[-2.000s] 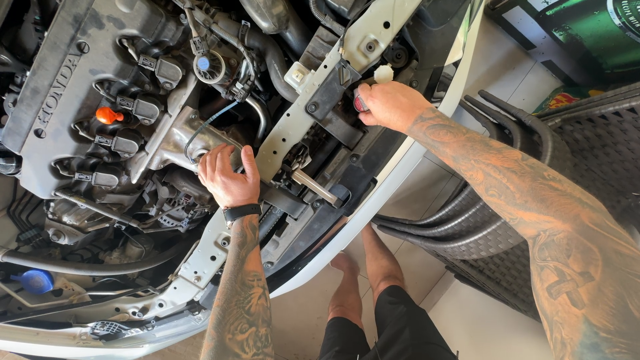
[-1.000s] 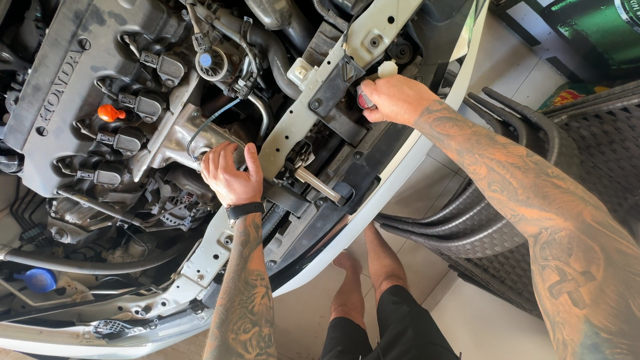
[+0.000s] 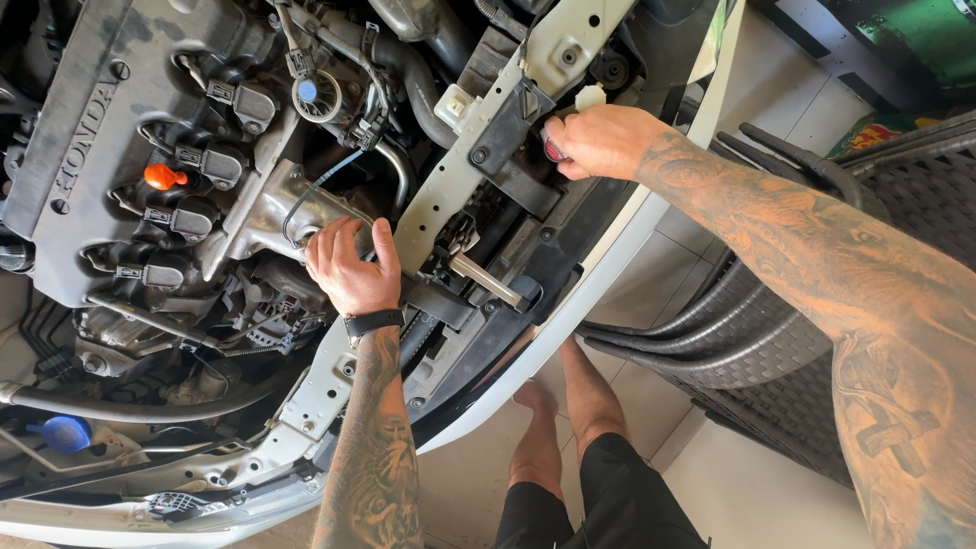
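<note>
My left hand [image 3: 355, 264], wearing a black wristwatch [image 3: 374, 323], rests palm down with spread fingers beside the metal intake part and the end of a thin blue-grey hose [image 3: 326, 180]. Nothing shows in its grasp. At the front of the engine bay, my right hand [image 3: 602, 141] pinches a small red-and-clear object [image 3: 554, 145]; its kind cannot be told. A pale, translucent piece [image 3: 590, 97] shows just behind that hand. Between the hands run the pale metal radiator support [image 3: 488, 122] and a metal hood latch lever [image 3: 485, 280].
The Honda engine cover [image 3: 99, 152] with an orange dipstick handle [image 3: 165, 176] lies at left. A blue reservoir cap [image 3: 65, 433] is at lower left. The white front bumper edge [image 3: 534, 358] curves below, with dark woven chairs [image 3: 732, 328] at right and a green object [image 3: 915, 38] beyond.
</note>
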